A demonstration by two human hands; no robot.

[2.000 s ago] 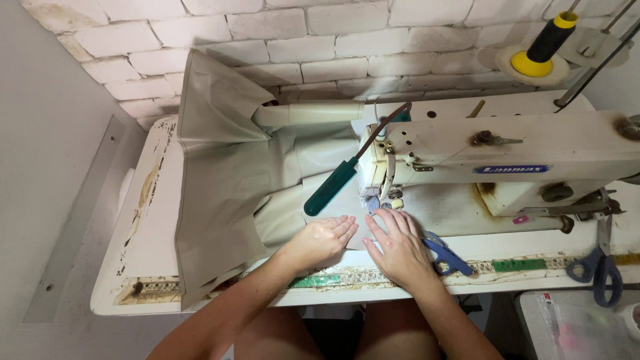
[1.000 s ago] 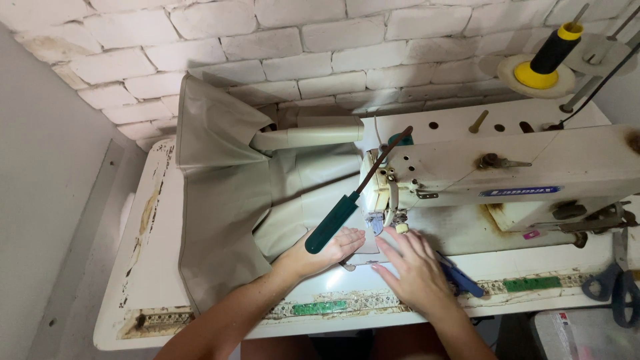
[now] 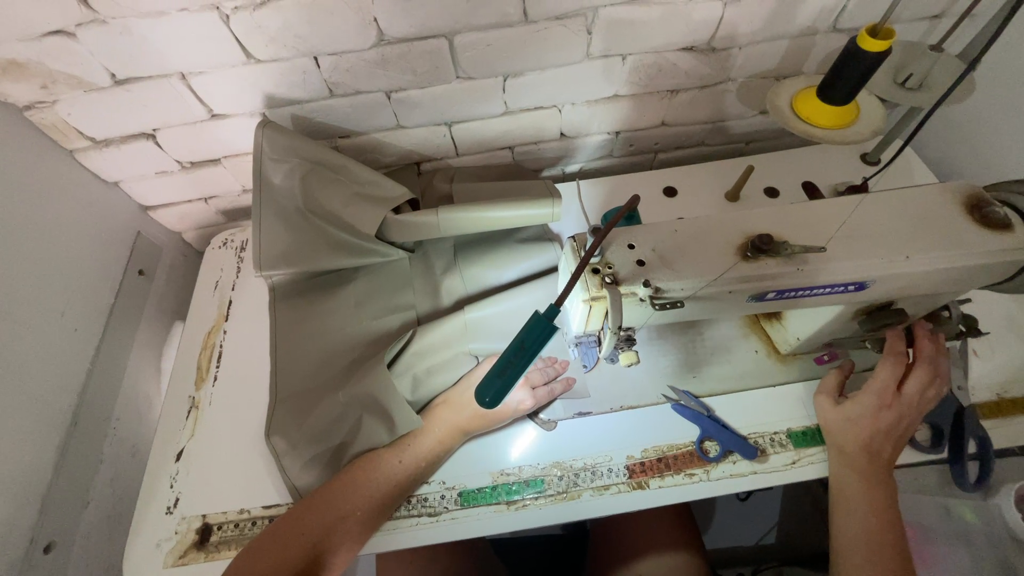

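My left hand (image 3: 512,392) lies flat on the edge of a beige leather-like garment (image 3: 344,320), left of the presser foot (image 3: 588,352) of a white industrial sewing machine (image 3: 720,256). A lamp with a dark green handle (image 3: 516,360) and thin rusty stem crosses above that hand and hides part of it. At the right, my right hand (image 3: 888,384) has its fingers on the stitch lever (image 3: 884,320) area of the machine body; their exact grip cannot be told. Blue thread snips (image 3: 712,424) lie on the table's front between my hands.
Scissors with dark blue handles (image 3: 968,440) lie beside my right wrist. A black thread cone (image 3: 852,76) stands on its holder at the back right. A worn measuring tape (image 3: 576,478) runs along the table's front edge. A white brick wall (image 3: 448,72) rises behind.
My right hand has left the needle area and moved right to the machine's lower right side. My left hand remains on the material beside the presser foot. The snips now show fully.
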